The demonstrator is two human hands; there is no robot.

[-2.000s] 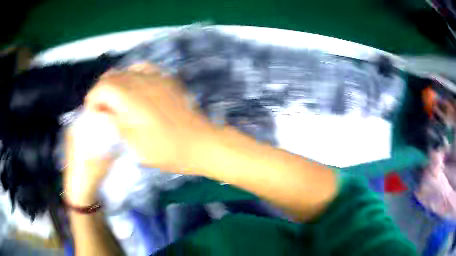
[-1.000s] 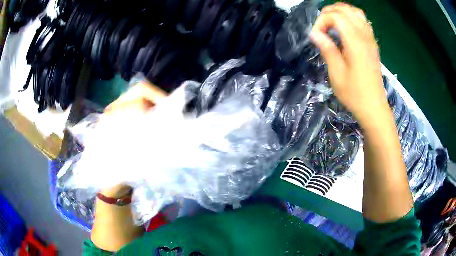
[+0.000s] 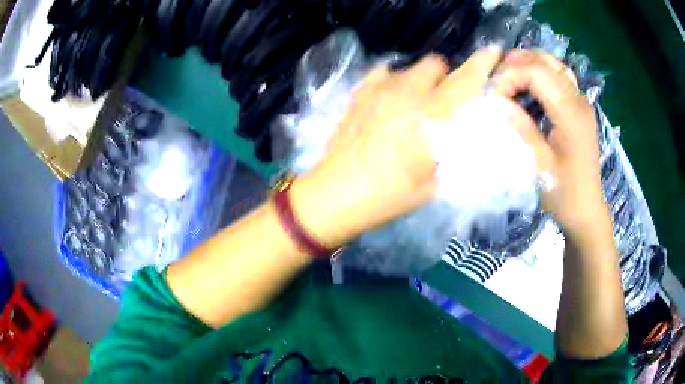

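A bunch of clear poly bags (image 3: 488,161), glaring white, is under and between my hands over the bench. My left hand (image 3: 390,142), with a dark red band at the wrist, reaches across and is closed on the bags. My right hand (image 3: 559,124) is beside it with fingers curled, its fingertips near my left fingers; what it holds is hidden by glare. Unbagged black headphones (image 3: 263,60) stand in long rows beyond my left hand. Bagged headphones (image 3: 627,217) lie in a row to the right of my right forearm.
A blue crate (image 3: 71,259) at lower left holds bagged black units and clear film. A brown carton (image 3: 45,142) with black units on its white liner is at upper left. A striped sheet (image 3: 473,259) and a white sheet (image 3: 537,285) lie near the bench's front edge. A red crate (image 3: 22,330) is on the floor.
My left hand has moved right and up with the bags, meeting my right hand, which has come down slightly. The blue crate is more exposed, and the view has shifted.
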